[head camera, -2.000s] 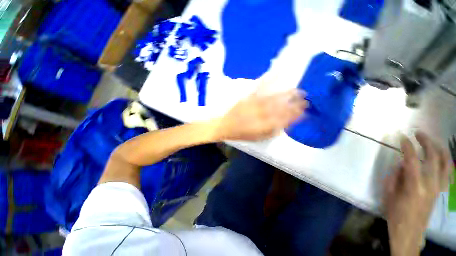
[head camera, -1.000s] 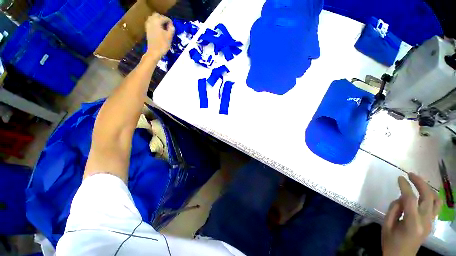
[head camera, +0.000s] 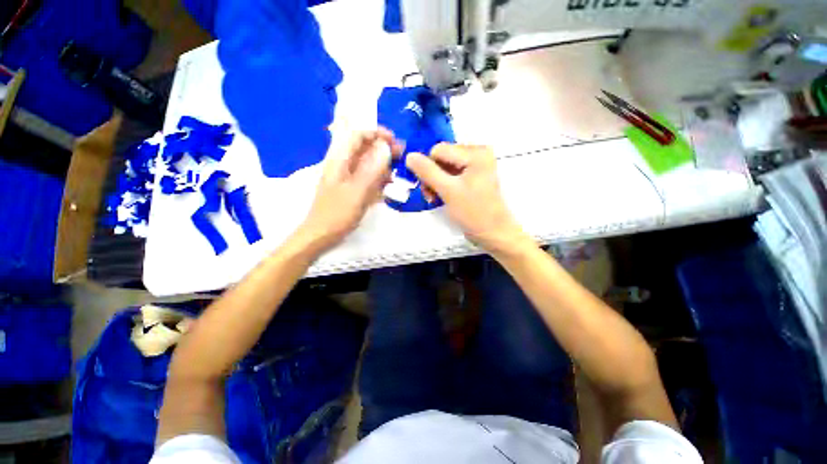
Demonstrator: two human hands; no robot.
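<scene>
The blue logo panel lies on the white table under the sewing machine head, small white lettering at its upper part. My left hand and my right hand are close together over its near part. A small blue-and-white tab shows between them, pinched by my right fingertips. My left fingers are curled beside it; blur hides whether they also grip it.
A stack of blue panels lies left of the machine. Blue tabs are heaped at the left edge by a cardboard box. Red-handled snips lie on a green card. A tub of blue pieces stands lower left.
My left hand has come from the heap at the table's left edge to the logo panel. My right hand has moved in beside it. A small tab now shows between them. The view has turned.
</scene>
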